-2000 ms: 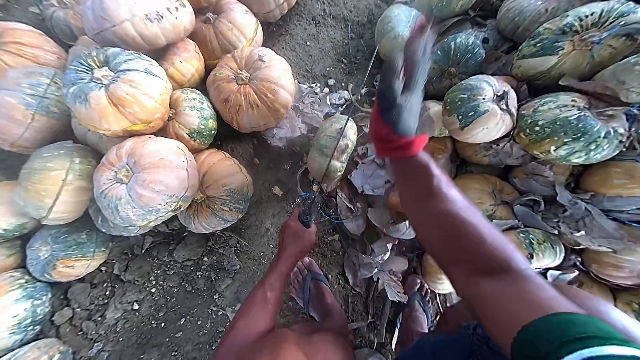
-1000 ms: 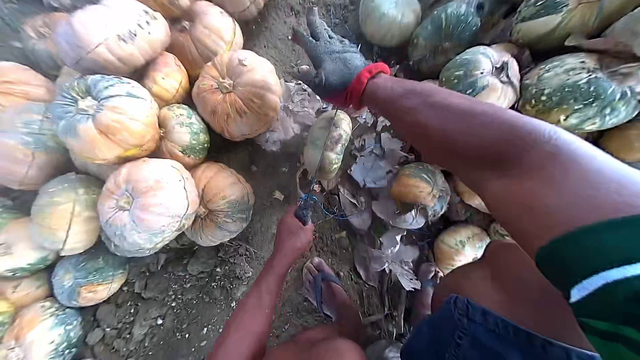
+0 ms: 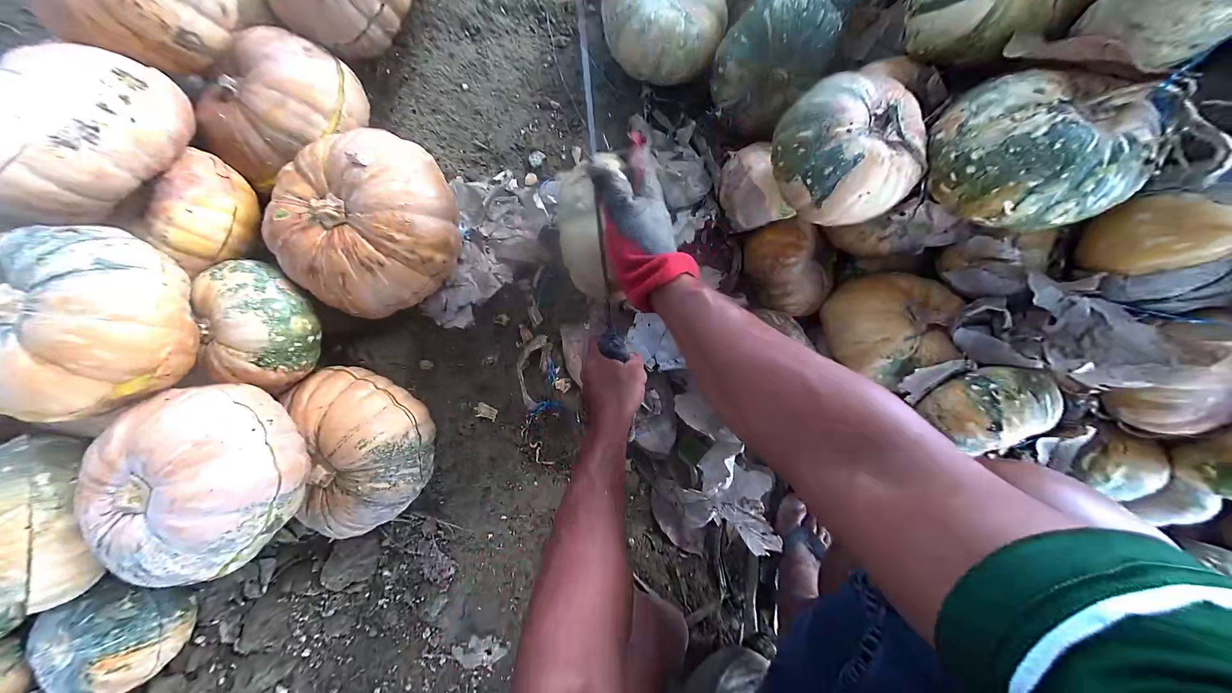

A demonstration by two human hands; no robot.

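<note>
A pale green squash (image 3: pixel 579 231) stands at the upper middle, partly covered by my right hand. My right hand (image 3: pixel 640 217) wears a grey glove with a red cuff and lies at the squash's upper right side; blur hides whether its fingers grip anything. Just below, my bare left hand (image 3: pixel 614 380) is closed around a dark handle (image 3: pixel 613 346). From this handle a thin dark blade or rod (image 3: pixel 604 260) runs up along the squash, between it and the glove. A thin pale strip (image 3: pixel 586 82) extends upward from the gloved fingers; what it belongs to is unclear.
Orange and green pumpkins (image 3: pixel 361 223) are piled on the left. More green and tan squashes (image 3: pixel 849 146) lie among dry leaves (image 3: pixel 731 491) on the right. Between the piles is bare soil (image 3: pixel 462 568) with scraps of blue string (image 3: pixel 547 406). My sandalled foot (image 3: pixel 804 549) is below.
My right hand, raised above the squash a second ago, has come down to its side. My left hand keeps hold of the dark handle and has moved slightly up.
</note>
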